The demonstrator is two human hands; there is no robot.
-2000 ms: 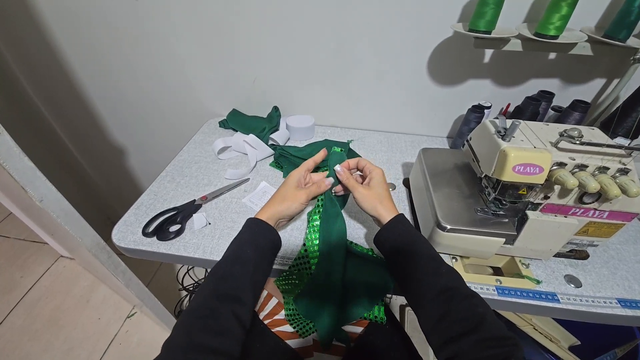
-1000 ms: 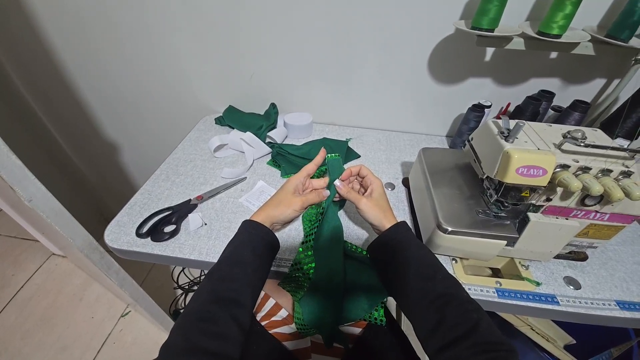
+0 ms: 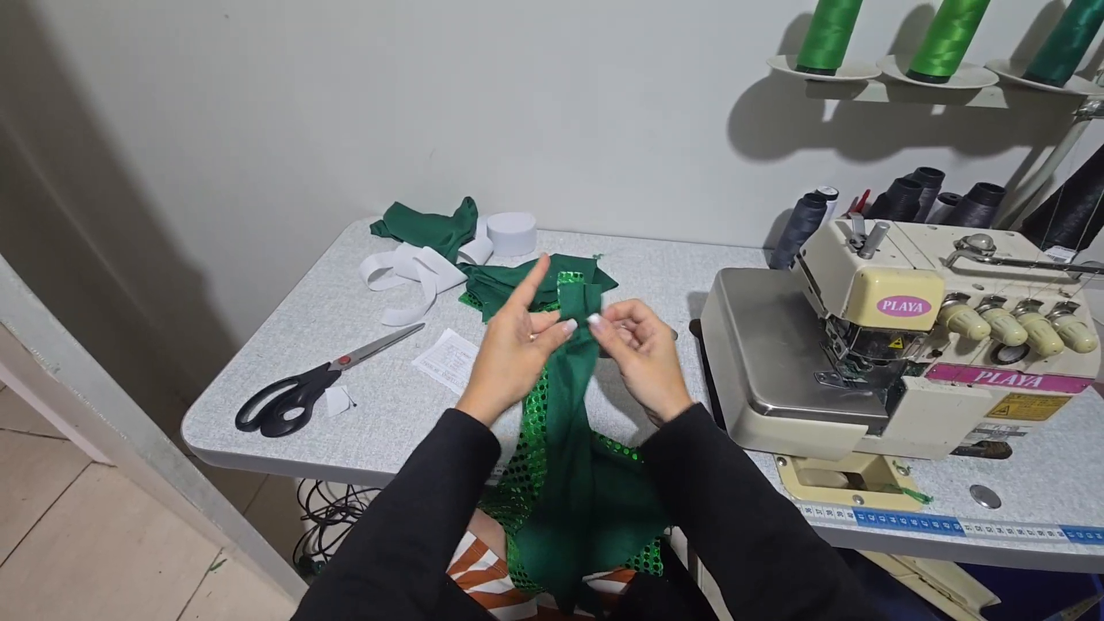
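Note:
My left hand (image 3: 515, 345) pinches the left edge of a dark green fabric strip (image 3: 569, 397) near its upper end, index finger pointing up. On the strip's right edge, the thumb and a finger of my right hand (image 3: 642, 349) pinch the cloth. Shiny green sequined fabric (image 3: 532, 431) lies along and beneath the strip, and both hang over the table edge onto the lap. Behind my hands more dark green fabric (image 3: 509, 285) lies bunched on the table. The fingertips hide part of the strip's edges.
Black-handled scissors (image 3: 332, 379) and a printed paper slip (image 3: 447, 360) lie left of my hands. White elastic (image 3: 423, 276), a white roll (image 3: 511, 233) and green cloth (image 3: 427, 226) sit behind. A Playa overlock machine (image 3: 862, 345) stands right, with a tape measure (image 3: 949, 524) along the table edge.
Both hands stay close together on the green strip, with small shifts of the fingers. The right hand's fingers now sit at the strip's right edge, slightly apart from the left thumb.

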